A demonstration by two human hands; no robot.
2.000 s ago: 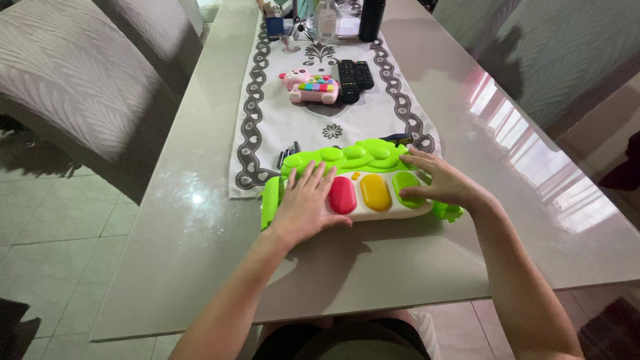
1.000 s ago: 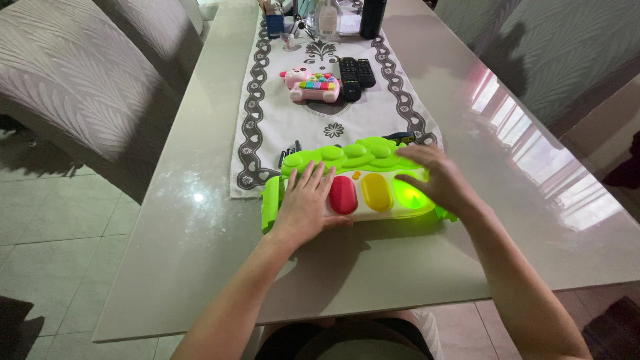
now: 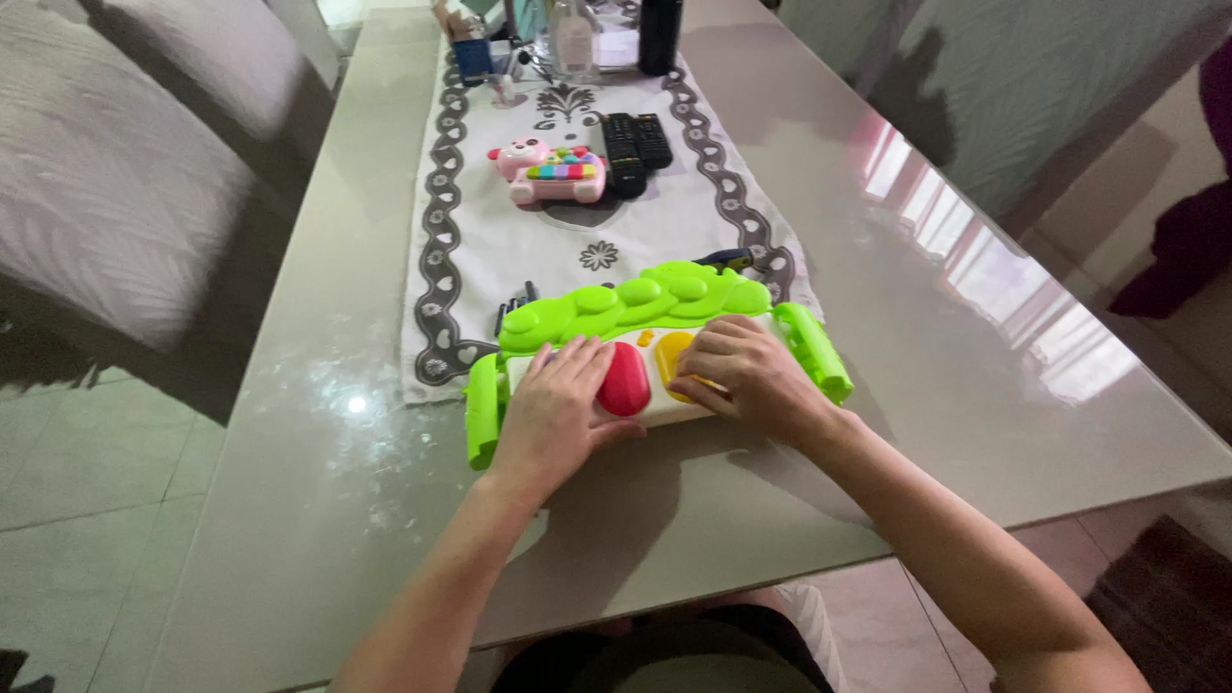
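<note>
A green and white plastic musical toy (image 3: 645,298) lies at the near end of the table, with a red oval key (image 3: 627,378) and a yellow oval key (image 3: 674,361) showing. My left hand (image 3: 563,409) rests on the toy's left part, fingers spread a little beside the red key, thumb along the front edge. Over the yellow key and the part right of it is my right hand (image 3: 746,375), its fingers bent and touching or just above the yellow key. The toy's green key is hidden behind that hand.
A patterned table runner (image 3: 674,231) carries a pink animal toy piano (image 3: 558,173), two black remote controls (image 3: 630,149) and, farther back, a clear bottle (image 3: 575,43) and a dark bottle (image 3: 659,37). Dark objects lie behind the green toy. Padded chairs (image 3: 164,144) flank the table.
My right hand has moved left from the green key to the yellow key. The green key, lit one second ago, is now covered. My left hand has stayed in place.
</note>
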